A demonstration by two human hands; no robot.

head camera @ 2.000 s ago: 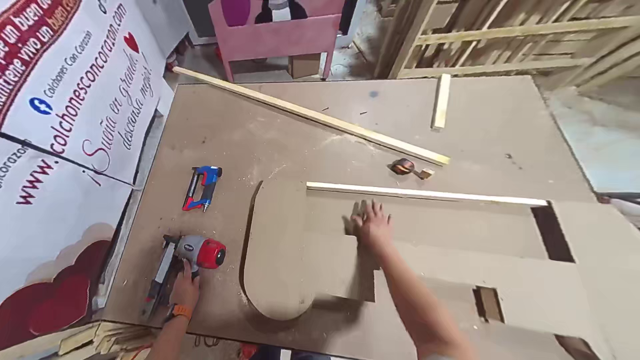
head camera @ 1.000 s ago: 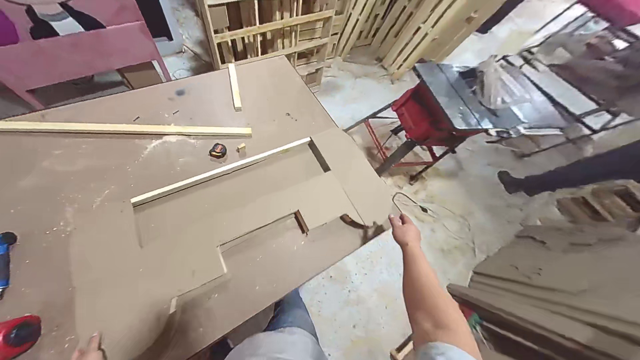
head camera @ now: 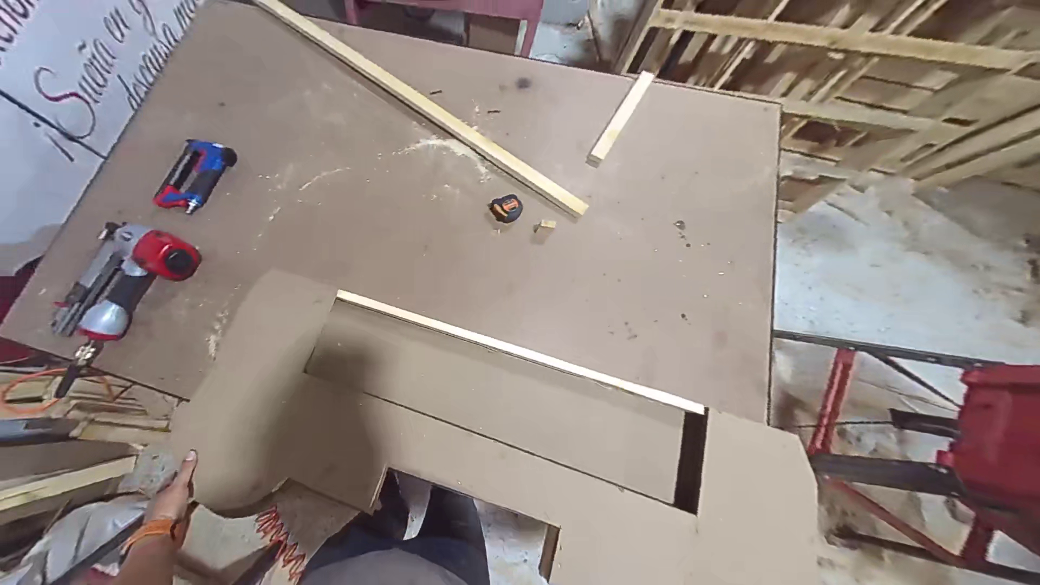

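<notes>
A large brown fiberboard panel (head camera: 455, 439) with cut-outs and a rounded left end lies over the table's near edge and overhangs it. A thin wood strip (head camera: 520, 351) runs along its far edge. At the lower left, my left hand (head camera: 175, 491), with an orange band at the wrist, is at the panel's rounded end, seemingly gripping its edge; the fingers are partly hidden. My right hand is out of view. A red and grey pneumatic nail gun (head camera: 126, 280) and a blue and red pneumatic stapler (head camera: 195, 175) lie left of the panel.
On the brown worktable (head camera: 366, 219) are a long wood batten (head camera: 431, 110), a short batten (head camera: 620, 118), a tape measure (head camera: 505, 209) and a small wood block (head camera: 545, 228). Wooden frames (head camera: 877, 89) stand behind. A red metal stand (head camera: 995, 455) is at right. A coiled red hose (head camera: 280, 544) hangs below.
The panel has shifted toward me, past the table's near edge. My left hand, on the nail gun two seconds ago, is now at the panel's left end. My right hand has left the view.
</notes>
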